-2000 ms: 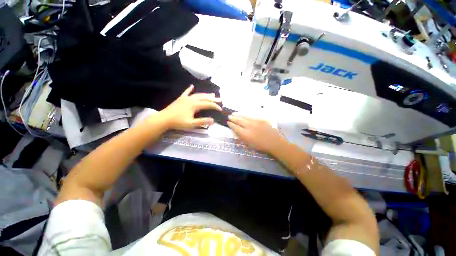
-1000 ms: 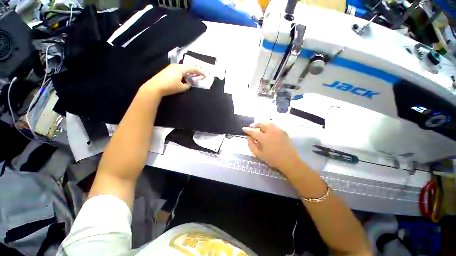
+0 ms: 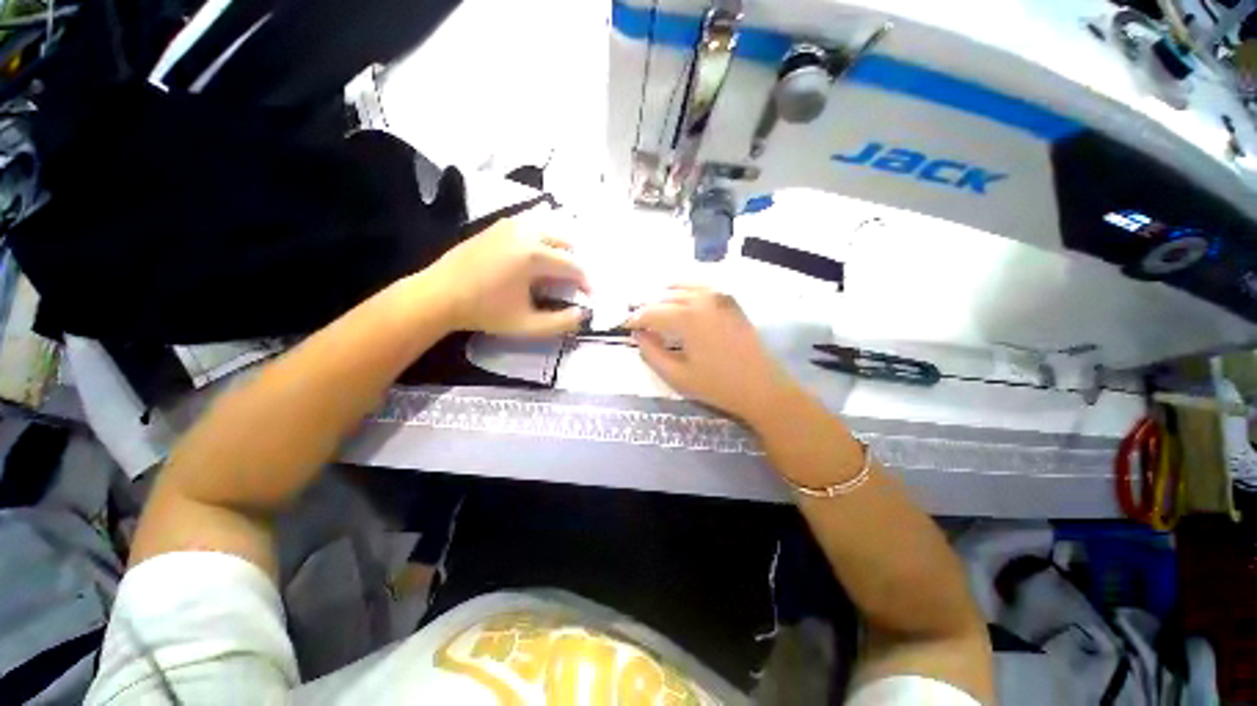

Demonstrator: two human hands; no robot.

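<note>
My left hand (image 3: 517, 283) and my right hand (image 3: 696, 345) are close together on the table, left of and in front of the presser foot (image 3: 711, 228). The fingers of both hands pinch the edge of a narrow black piece (image 3: 607, 333), with pale cloth by it. The fingers hide part of it. A small light grey piece with a rounded edge (image 3: 517, 359) lies under and in front of my left hand. The large black panel (image 3: 234, 221) lies left of my left hand.
The white sewing machine (image 3: 917, 166) stands at the right. A loose dark strip (image 3: 793, 259) and thread snips (image 3: 877, 364) lie right of the needle. Red-handled scissors (image 3: 1139, 472) are at the right table end. A printed scale (image 3: 579, 421) runs along the front edge.
My left hand has come down toward my right hand. The black piece that was spread flat between them is now mostly out of sight, gathered or covered. The camera view has shifted.
</note>
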